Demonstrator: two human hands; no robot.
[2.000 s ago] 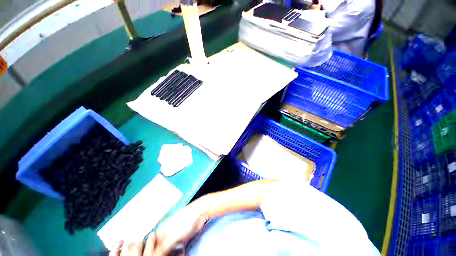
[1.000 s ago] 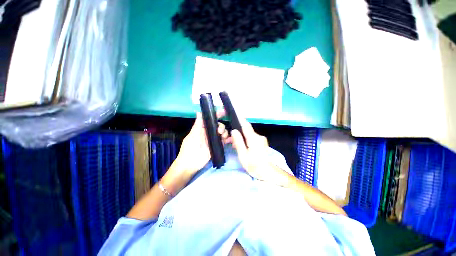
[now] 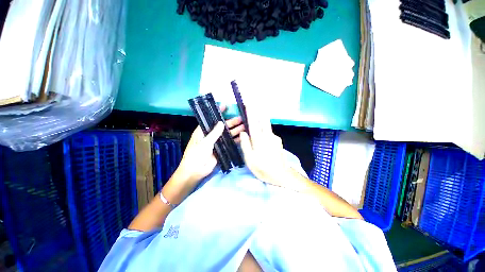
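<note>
My left hand (image 3: pixel 199 151) holds slim black tubes (image 3: pixel 217 133) side by side, fanned, at the bench's front edge. My right hand (image 3: pixel 260 146) holds another black tube (image 3: pixel 240 103), seen edge-on and tilted, close to the right of the others. A flat white work sheet (image 3: pixel 252 79) lies on the green bench just beyond my hands. A heap of small black parts (image 3: pixel 255 18) lies behind it, cut off by the top edge. Whether a small part is between my fingers cannot be told.
A small white paper pad (image 3: pixel 332 68) lies right of the sheet. A white stack (image 3: pixel 415 90) with rows of black tubes (image 3: pixel 425 16) stands at the right. A bagged stack (image 3: pixel 80 69) stands at the left. Blue crates (image 3: pixel 103 186) sit below the bench edge on both sides.
The view has swung from the right-hand stack down to the bench and my hands. Over the last second, the tubes in my left hand have fanned apart, and the right-hand tube has moved up slightly.
</note>
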